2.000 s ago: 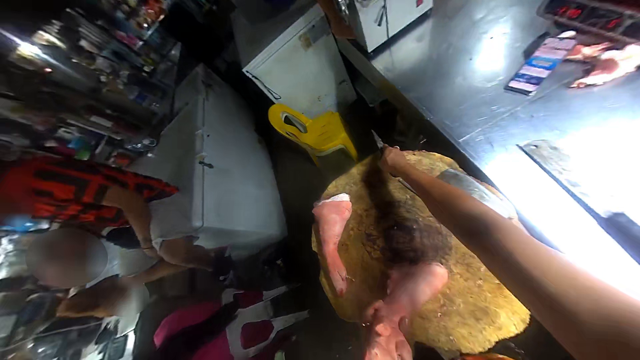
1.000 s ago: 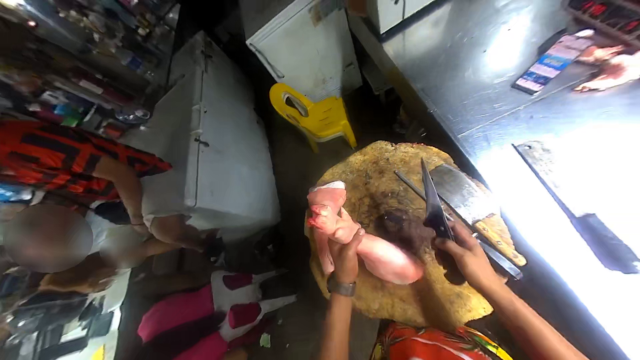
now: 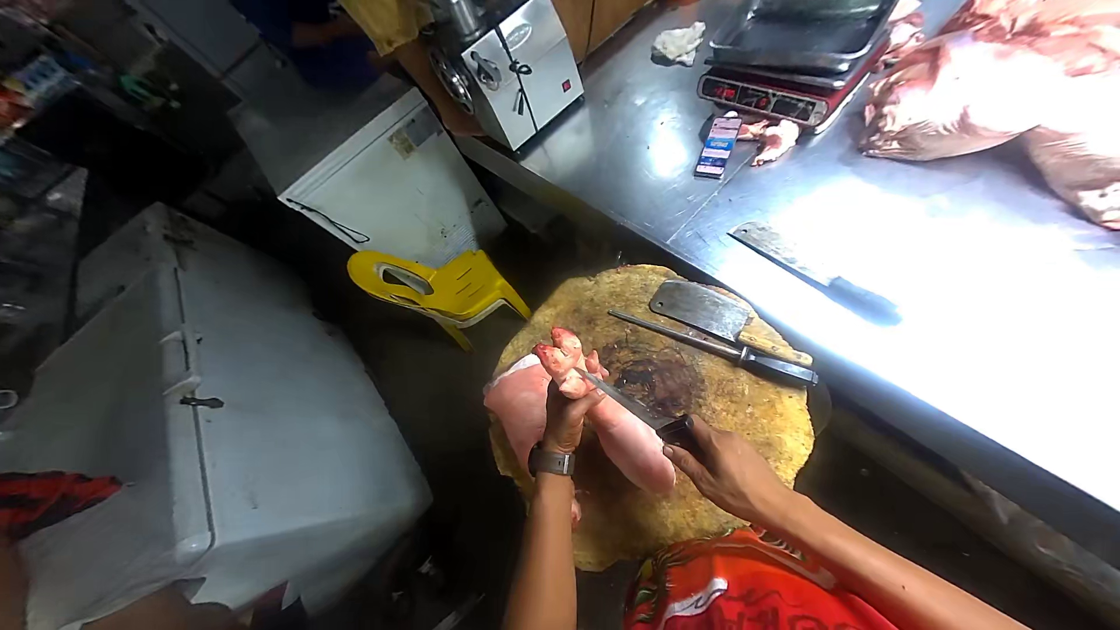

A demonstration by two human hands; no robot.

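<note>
My left hand (image 3: 567, 422), with a watch at the wrist, grips a pig's trotter (image 3: 632, 444) near its toes, over a round wooden chopping block (image 3: 744, 446). My right hand (image 3: 719, 464) holds a knife (image 3: 626, 401) by its black handle, and the blade's tip reaches the trotter beside my left fingers. Another piece of pork leg (image 3: 521, 404) lies at the block's left side, partly behind my left hand. A cleaver (image 3: 700, 308) with a wooden handle and a sharpening steel (image 3: 682, 337) with a black handle lie on the block's far right part.
Along the right runs a steel counter (image 3: 626, 188) with a second cleaver (image 3: 787, 254), a phone (image 3: 717, 147), a red scale (image 3: 761, 98) and large cuts of pork (image 3: 971, 96). A yellow plastic chair (image 3: 455, 284) stands beyond the block. White chest freezers (image 3: 289, 420) stand left; a person's sleeve (image 3: 52, 499) shows there.
Two seconds ago my right arm reached to the block's far edge. The knife has since moved from beside the sharpening steel to the trotter. The view has shifted.
</note>
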